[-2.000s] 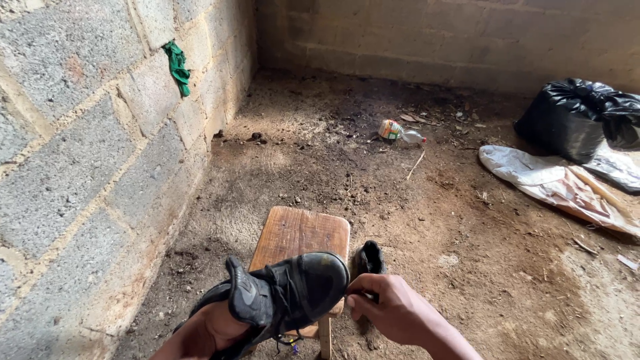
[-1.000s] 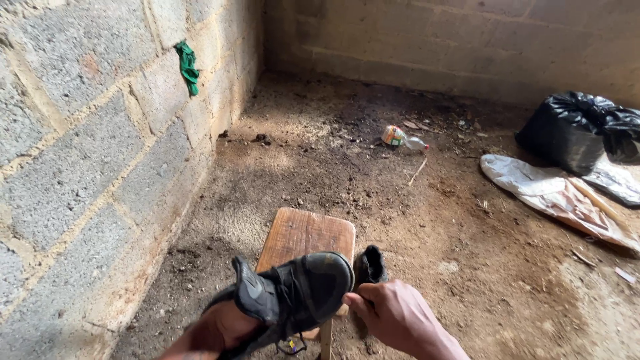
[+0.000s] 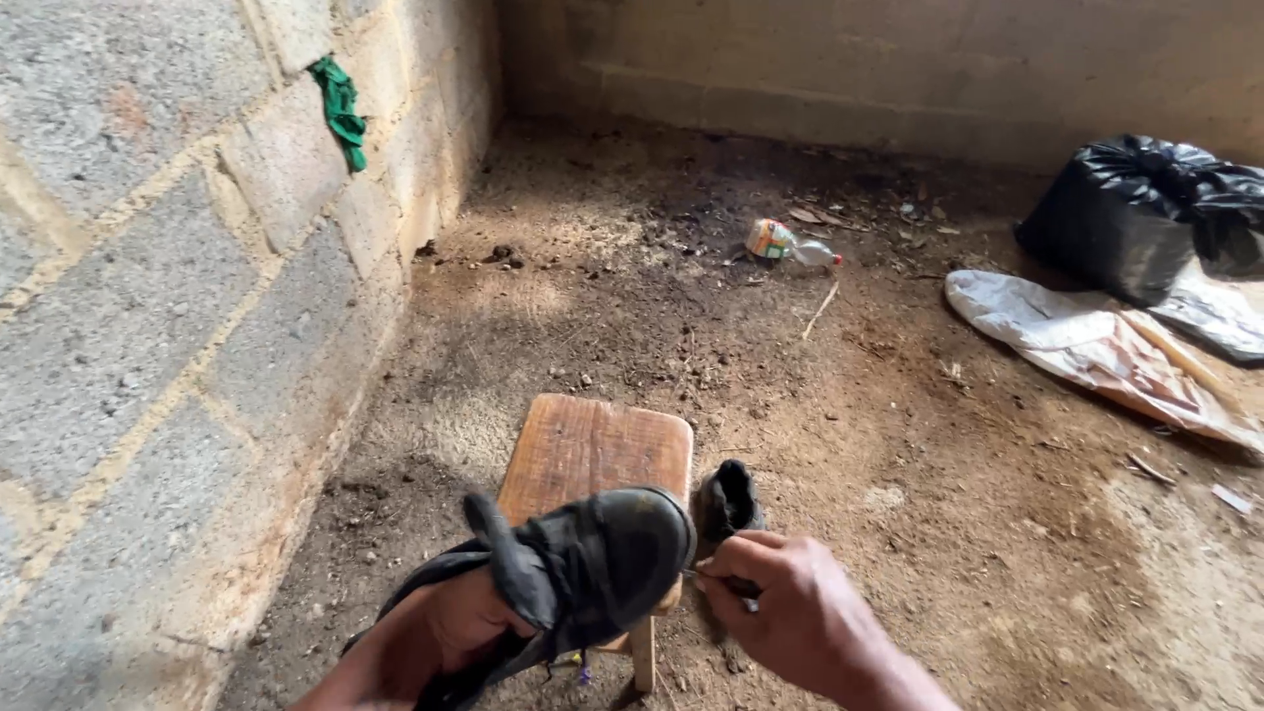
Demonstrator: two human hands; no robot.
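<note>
A black lace-up shoe is held over a small wooden stool, its toe pointing right. My left hand is inside the shoe's opening below the raised tongue, with most of its fingers hidden. By the toe's sole edge, my right hand has thumb and forefinger pinched together on something thin and small, too small to name. A second black shoe stands on the dirt floor right of the stool, partly behind my right hand.
A concrete-block wall with a green cloth stuck on it runs along the left. On the dirt floor lie a clear plastic bottle, a thin stick and a white sack. A full black plastic bag stands at right.
The held shoe has tilted a little, and its laces, seen hanging earlier, show less. My right hand remains beside the toe.
</note>
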